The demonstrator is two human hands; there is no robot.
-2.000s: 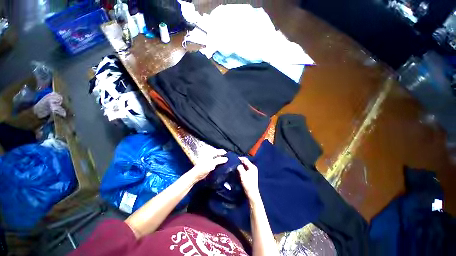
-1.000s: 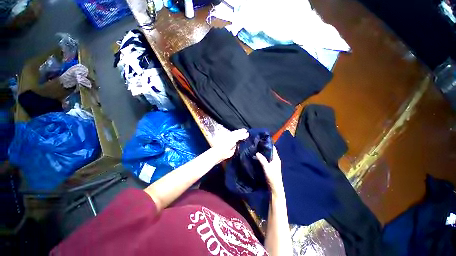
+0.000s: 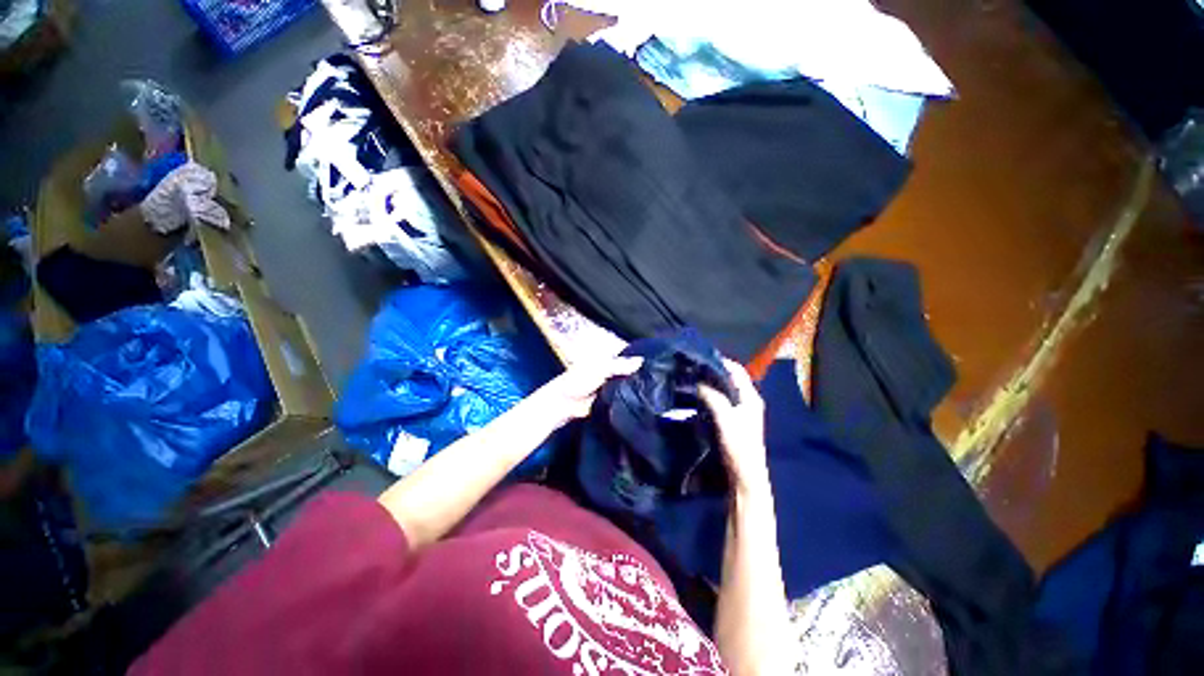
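A navy garment (image 3: 832, 489) lies over the table edge in front of me, its upper part bunched and opened between my hands. My left hand (image 3: 594, 383) grips the bunched edge on its left side. My right hand (image 3: 733, 416) grips the right side, with a small white label showing by its fingers. The fingertips are partly hidden in the cloth; I cannot tell whether a tool is held. Black trousers (image 3: 634, 198) lie folded just beyond, with an orange-red edge beneath.
The brown table (image 3: 1030, 251) holds white and pale blue cloth (image 3: 792, 46), another black garment (image 3: 878, 343) and a dark garment (image 3: 1136, 555) at right. On the floor at left are black-and-white scraps (image 3: 363, 185), a blue plastic bag (image 3: 442, 363), a carton (image 3: 297, 363) and a blue basket (image 3: 251, 20).
The view has shifted, then settled. Both hands still hold the navy garment; its bunched part has been turned and spread, and the white label shows again at the right hand.
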